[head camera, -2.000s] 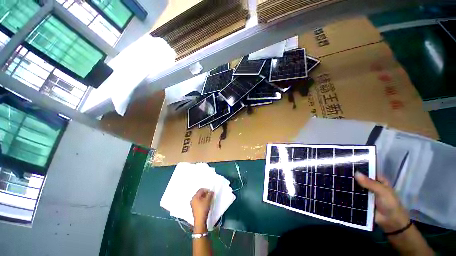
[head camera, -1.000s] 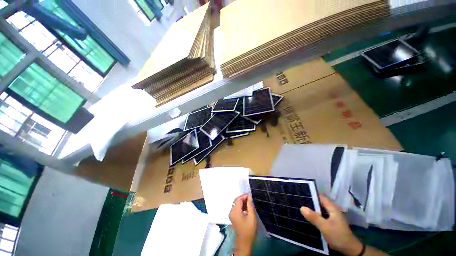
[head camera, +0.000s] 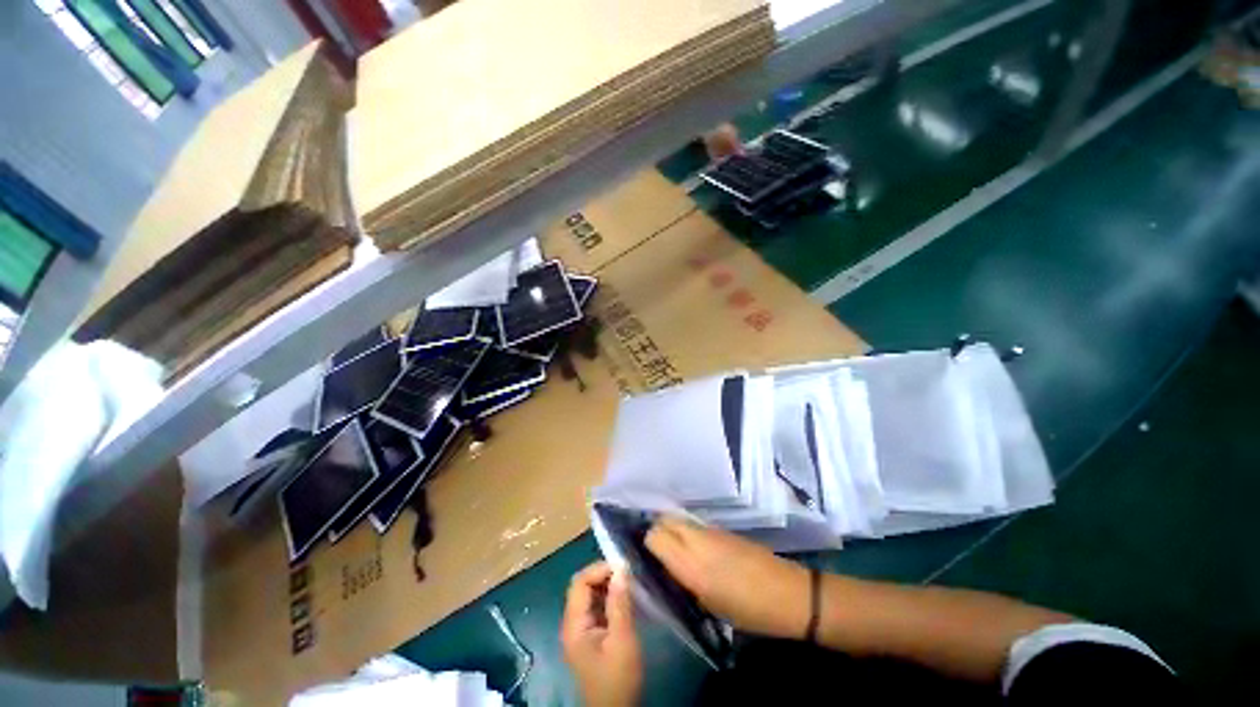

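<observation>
A solar panel is held tilted in front of me, with a white foam bag along its left and upper edge; how far it is inside the bag I cannot tell. My right hand grips the panel from the right. My left hand pinches the lower left edge of the bag. A row of overlapping bagged panels lies just beyond my right hand. The stack of empty foam bags is cut off by the bottom edge.
Unbagged panels lie in a loose pile on the printed cardboard sheet. Corrugated pads stand on the shelf above. More panels lie on the green surface at the upper right, with what looks like another person's hand beside them.
The view has swung to the right. The panel, earlier flat and face up beside the bag, is now steeply tilted with the bag at its edge. My left hand has lifted a bag from the stack.
</observation>
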